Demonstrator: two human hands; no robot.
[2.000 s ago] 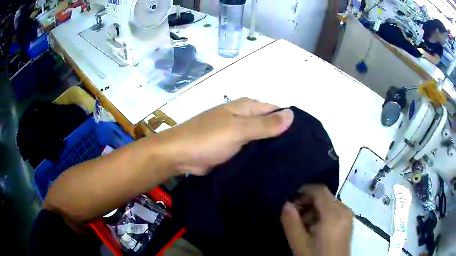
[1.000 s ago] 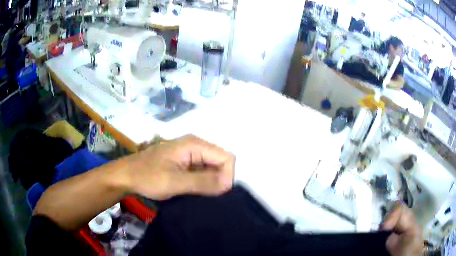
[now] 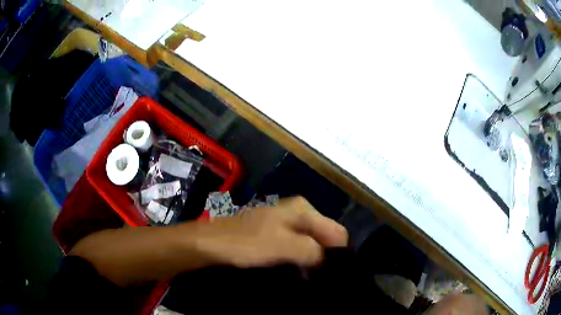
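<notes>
A black garment (image 3: pixel 264 289) lies low in the picture, over my lap area, and runs off the bottom edge. My left hand (image 3: pixel 280 237) reaches in from the left, with its fingers closed on the garment's upper edge. My right hand (image 3: pixel 458 304) is mostly cut off by the bottom edge, right of the garment; its fingers and any hold are hidden. A strip of white care labels (image 3: pixel 520 181) lies beside the needle plate of the sewing machine (image 3: pixel 541 74) at the right.
A red basket (image 3: pixel 200 138) at the left holds white rolls (image 3: pixel 123 165), labels and clear plastic. A blue basket (image 3: pixel 83 101) with white material stands behind it, near dark cloth. The table's wooden edge (image 3: pixel 270 126) runs diagonally. Red-handled scissors (image 3: pixel 537 274) lie at the far right.
The view has tilted down towards the baskets and lap. The garment, earlier raised and spread between both hands over the table, is now low by the lap. My right hand has dropped to the bottom edge.
</notes>
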